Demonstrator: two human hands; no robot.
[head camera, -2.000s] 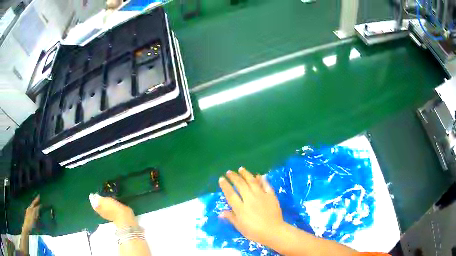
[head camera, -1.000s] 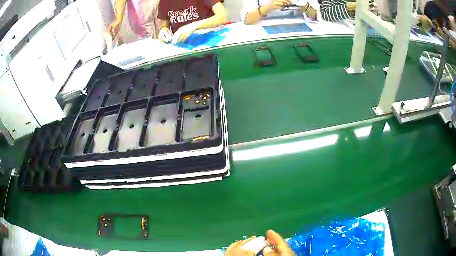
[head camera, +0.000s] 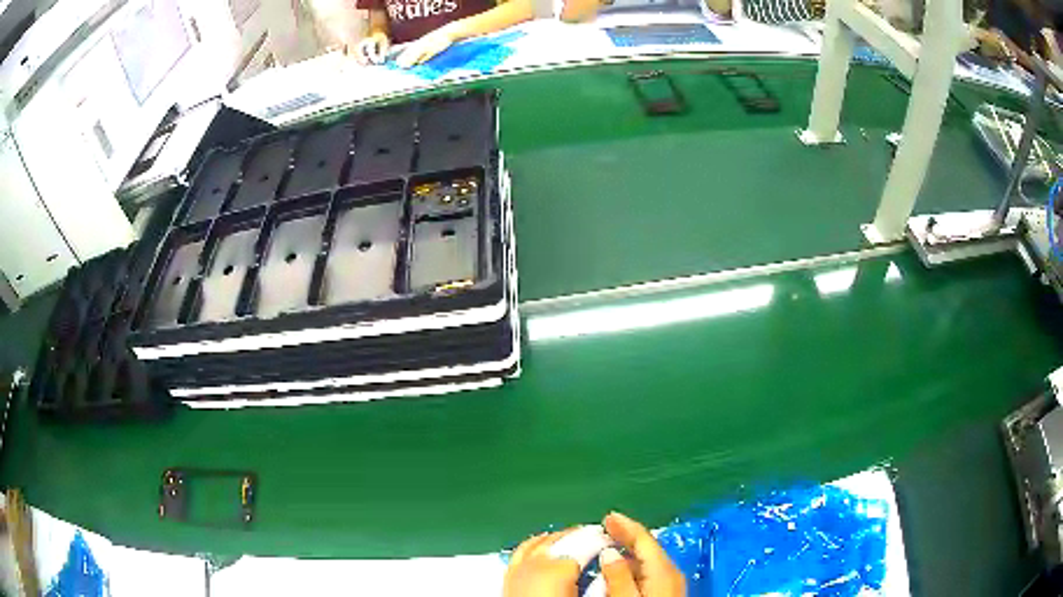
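Observation:
My left hand (head camera: 541, 568) and my right hand (head camera: 639, 562) are close together at the bottom edge, partly cut off. White covers show on the left fingertips. The fingers pinch a small dark bluish item (head camera: 592, 574), mostly hidden; I cannot tell what it is. Glossy blue film (head camera: 793, 542) lies on the white sheet (head camera: 894, 571) right of my hands. A black phone middle frame (head camera: 173, 496) with gold spots lies on the green belt at the lower left, apart from my hands.
Stacked black trays (head camera: 321, 306) stand at left on the green belt (head camera: 653, 408); one pocket holds a gold-spotted part (head camera: 446, 196). Two black frames lie at the back. Pale posts (head camera: 915, 140) and metal fixtures stand right. People's arms show across the belt; part of another hand shows far left.
My hands, apart two seconds ago with the right on the film, are now together. The view has shifted. The near phone frame now lies farther left in view and away from my left hand.

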